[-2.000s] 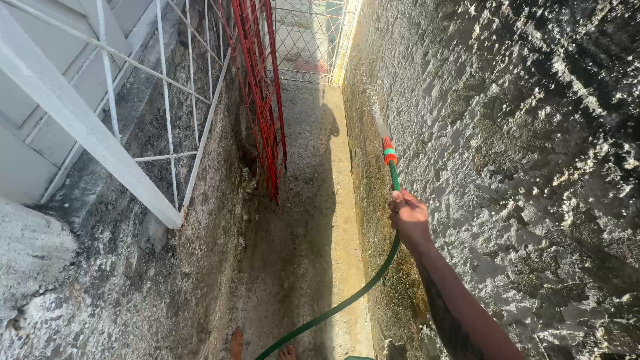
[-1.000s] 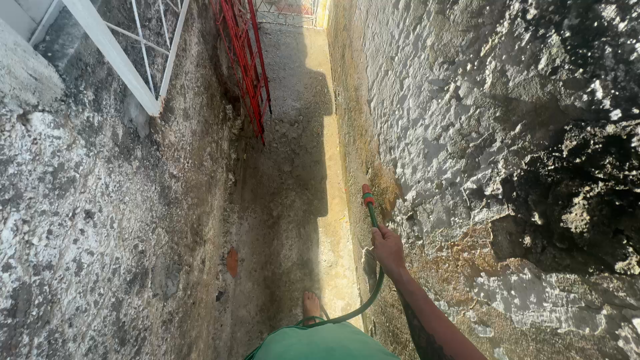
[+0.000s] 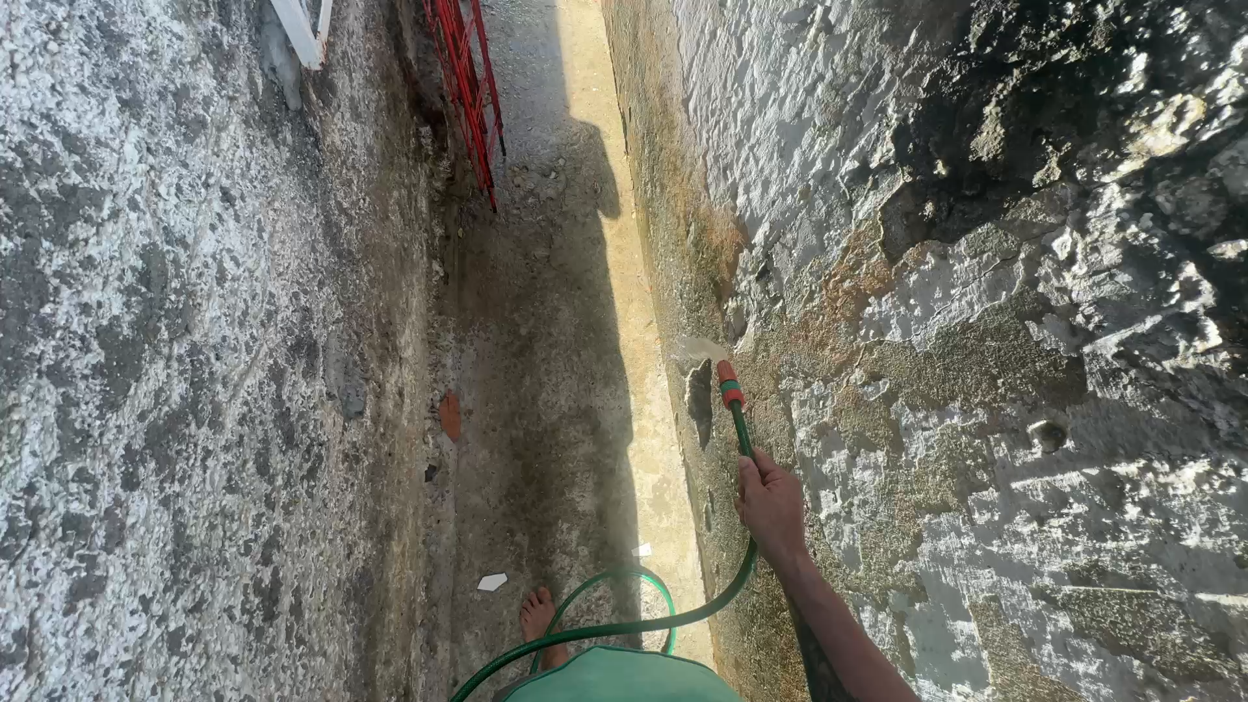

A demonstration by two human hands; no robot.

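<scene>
My right hand [image 3: 772,507] is closed around a green garden hose [image 3: 682,616], a little below its orange and green nozzle [image 3: 730,384]. Water sprays from the nozzle's tip toward the foot of the rough, peeling wall [image 3: 936,390] on the right. From my hand the hose curves down and left across the front of my green clothing [image 3: 624,678]. A loop of it lies on the concrete floor [image 3: 546,468] beside my bare foot [image 3: 538,614]. My left hand is out of view.
A weathered wall [image 3: 195,351] runs along the left of the narrow passage. Red metal rods [image 3: 473,107] lean against it at the top, near a white metal frame [image 3: 307,29]. On the floor lie a brown leaf-like piece [image 3: 449,417] and a white fragment [image 3: 492,582].
The view has tilted down and moved back along the passage. The nozzle, pointed up along the right wall two seconds ago, now sprays low near its base. My right hand still grips the hose.
</scene>
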